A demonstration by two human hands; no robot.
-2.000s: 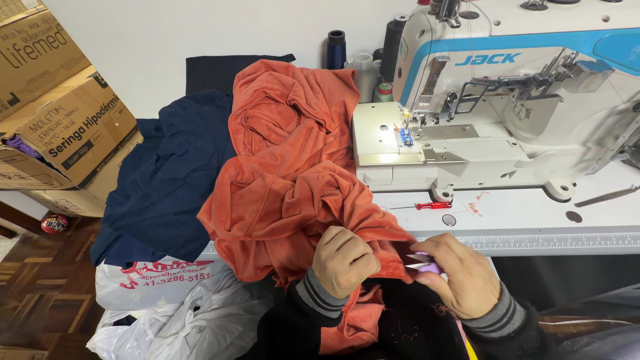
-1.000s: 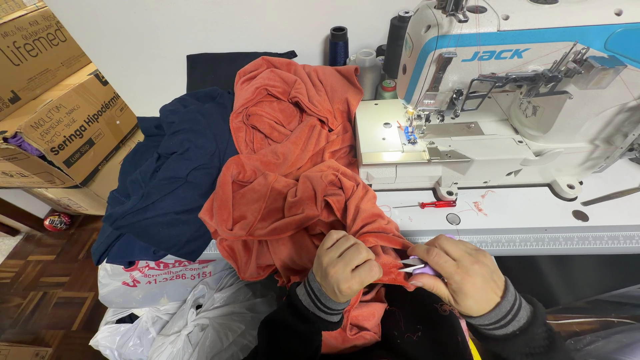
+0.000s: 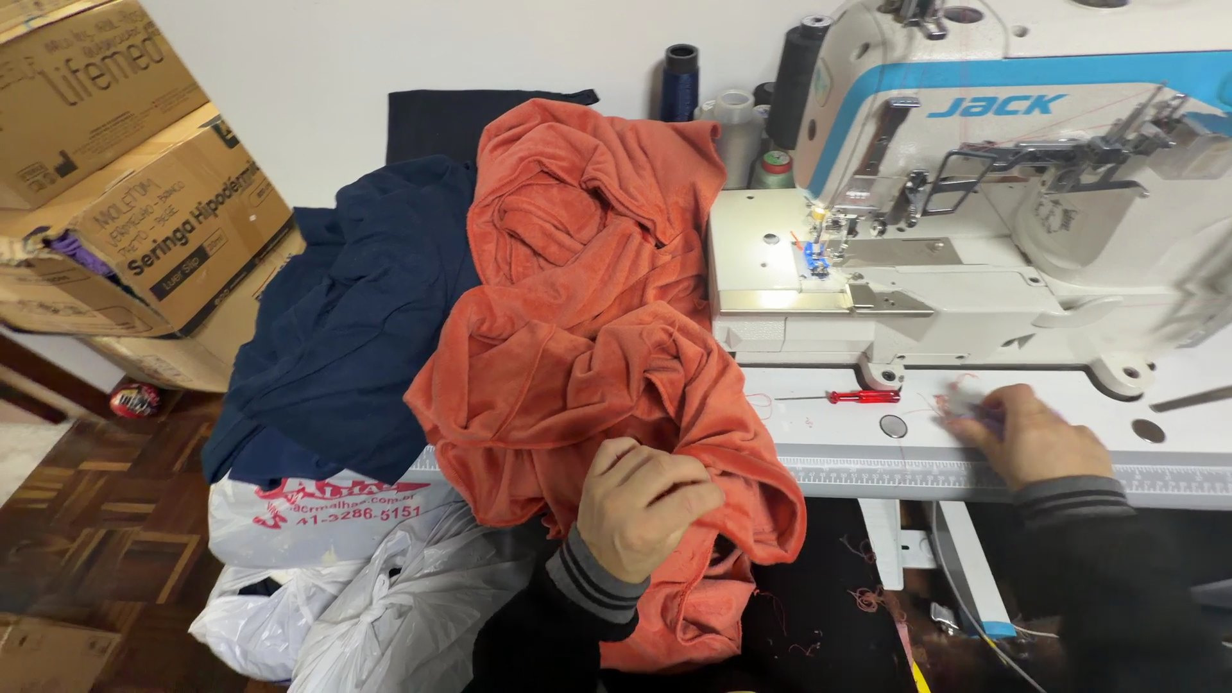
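Observation:
Orange velour-like fabric (image 3: 577,375) lies bunched over the table's front edge, left of a white Jack sewing machine (image 3: 962,221). My left hand (image 3: 643,502) is closed on a fold of it near the bottom. At the right, my right hand (image 3: 1039,438) is over the table's front edge, its fingers around a small purple tool, blurred and mostly hidden, its kind unclear here. Loose orange threads (image 3: 953,397) lie by its fingertips. A red-handled screwdriver (image 3: 864,397) rests on the tabletop between the machine and the edge ruler (image 3: 866,472).
Dark blue fabric (image 3: 356,308) is heaped at the left, with plastic bags (image 3: 385,587) below it. Cardboard boxes (image 3: 144,221) are stacked at the far left. Thread cones (image 3: 680,85) stand behind the machine's left end. Dark cloth (image 3: 808,597) with thread scraps hangs under the table edge.
My right hand has left the orange fabric and moved right, to the tabletop in front of the machine, with the purple tool. My left hand still grips the fabric.

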